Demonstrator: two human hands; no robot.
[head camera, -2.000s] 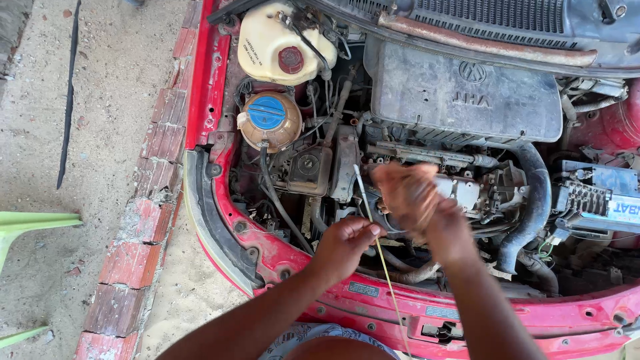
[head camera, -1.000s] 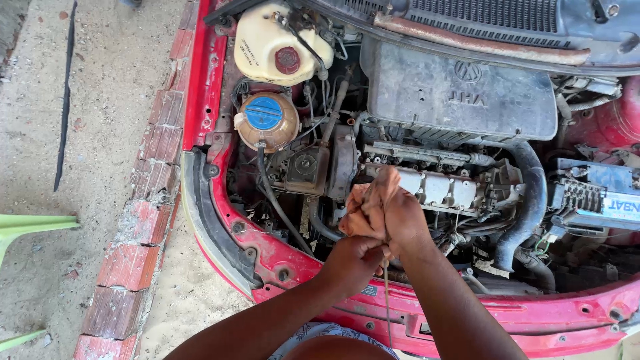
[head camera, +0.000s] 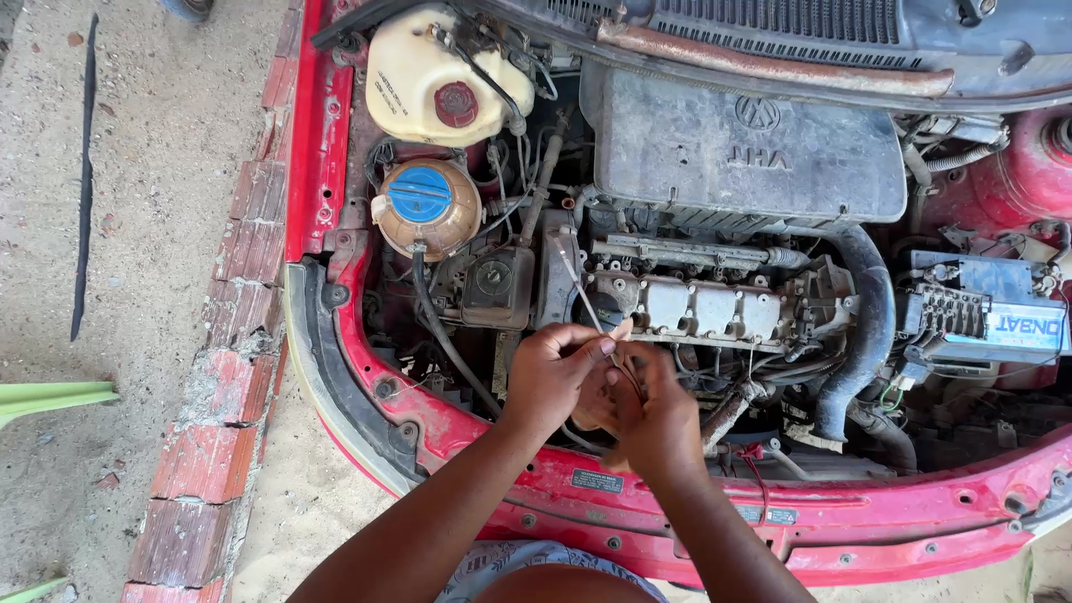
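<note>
Over the front edge of the engine bay, my left hand (head camera: 557, 373) pinches a thin metal oil dipstick (head camera: 578, 285), whose flat end points up and left over the engine. My right hand (head camera: 657, 402) touches it on the right, holding an orange-brown cloth (head camera: 596, 402) partly hidden by the fingers. Just above the hands is the black oil filler cap (head camera: 601, 311) on the valve cover (head camera: 712, 310). The lower part of the dipstick is hidden behind the hands.
Around the hands lie the coolant tank with a blue cap (head camera: 423, 197), the cream washer reservoir (head camera: 448, 75), the black air filter housing (head camera: 745, 151), a thick black hose (head camera: 867, 318) and the battery (head camera: 997, 318). The red front panel (head camera: 569, 494) runs below. At left is a brick border (head camera: 205, 461).
The cloth, spread above my left hand a second ago, is now lower between the hands. The flat end of the dipstick shows again above my fingers.
</note>
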